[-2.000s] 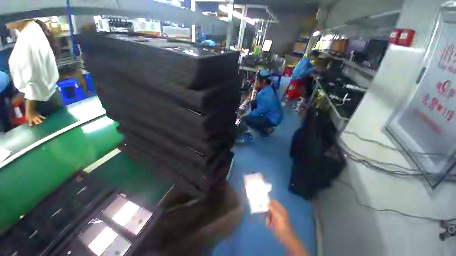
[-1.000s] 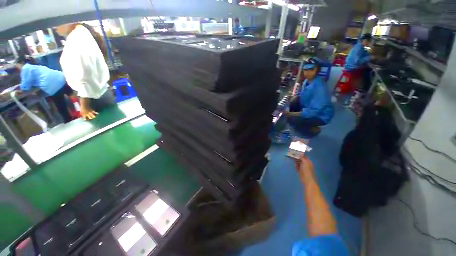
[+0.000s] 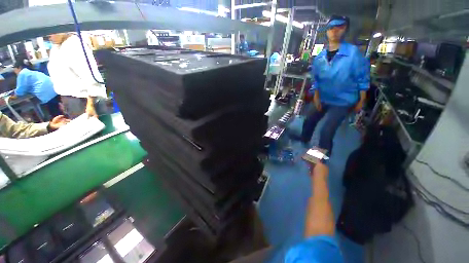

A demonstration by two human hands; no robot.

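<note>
My right hand (image 3: 319,168) is stretched out over the blue floor, right of the tray stack. It holds a smartphone (image 3: 315,155) with a bright white screen. The black phone tray (image 3: 158,248) lies at the lower left, cut off by the bottom edge. Two phones in it have glaring white screens, one of them a lit phone (image 3: 128,241); dark phones lie in a row behind. A small blurred orange-pink patch shows at the back of that row; I cannot tell what it is. My left hand is not in view.
A tall stack of black trays (image 3: 180,123) stands in the middle. The green conveyor (image 3: 67,190) runs at left, with a person's hands on white trays (image 3: 56,136). A person in blue (image 3: 337,77) stands ahead. A black cloth bundle (image 3: 375,190) hangs at right.
The crouching person in blue has stood up. My right hand has moved right with the phone, which now lies flatter. White trays and another person's hand have appeared at left.
</note>
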